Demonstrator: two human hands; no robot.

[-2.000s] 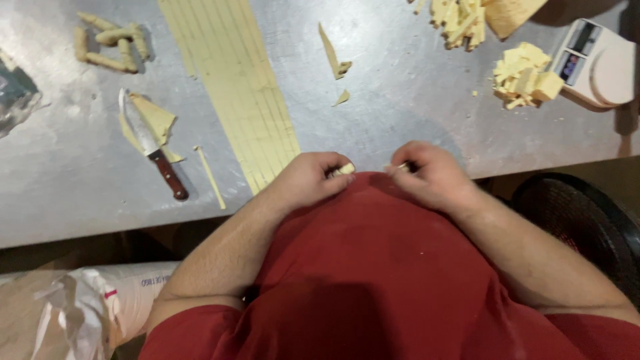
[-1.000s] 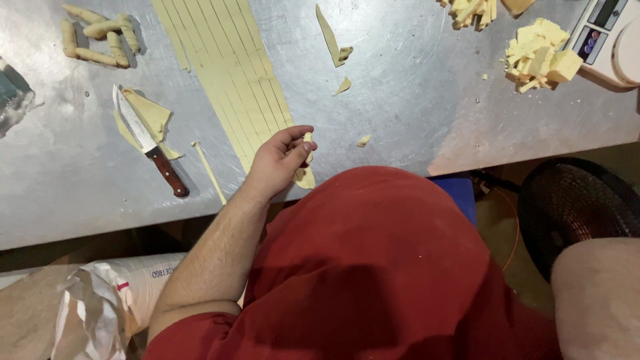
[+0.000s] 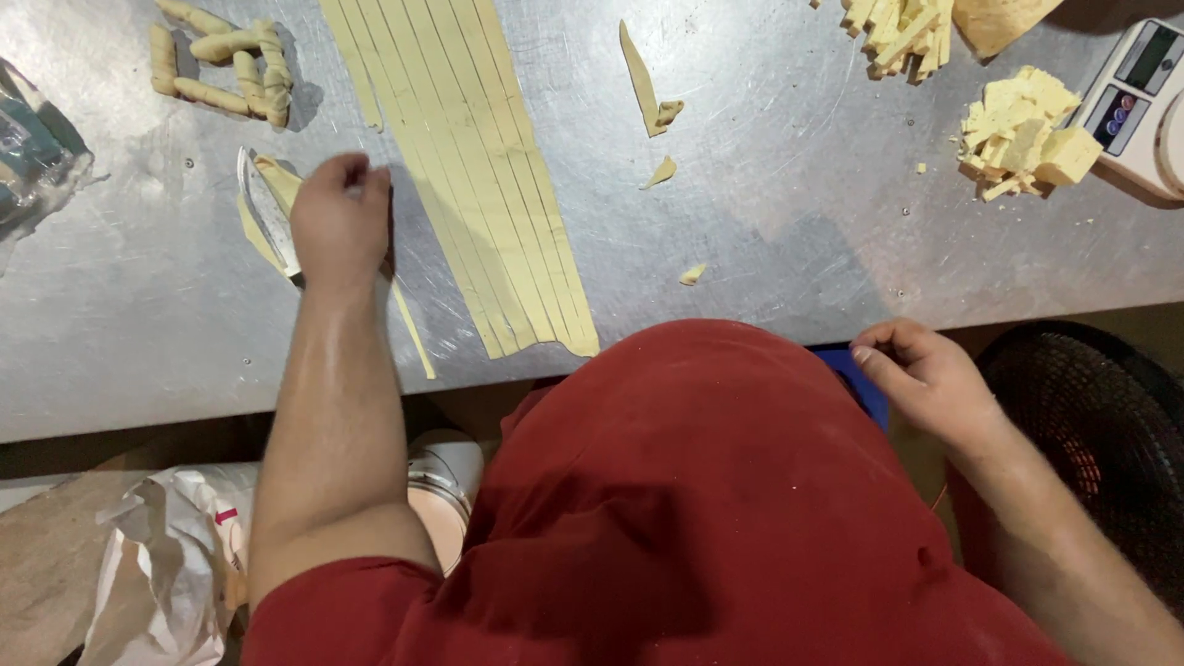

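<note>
My left hand (image 3: 344, 217) is over the metal table, its fingers curled and partly hidden; it covers the handle of the knife (image 3: 265, 208), which lies on a dough scrap (image 3: 252, 236). Whether it holds anything cannot be told. Beside it lies a thin dough strip (image 3: 413, 328). To its right stretches a flat sheet of dough cut into long strips (image 3: 481, 166). My right hand (image 3: 925, 375) hangs off the table's front edge, fingers bent, with nothing visible in it. Rolled dough sticks (image 3: 222, 44) lie at the upper left.
Dough scraps (image 3: 638, 79) lie right of the sheet. At the right are cut cheese sticks (image 3: 902, 32), a heap of cheese pieces (image 3: 1017, 129) and a kitchen scale (image 3: 1124, 102). A plastic bag (image 3: 32, 148) lies far left. Below the table are a black fan (image 3: 1091, 425) and a white bucket (image 3: 444, 472).
My left hand has moved left from the dough sheet's near end to beside the knife. My right hand, out of sight a second ago apart from the arm, is in view at the table's edge.
</note>
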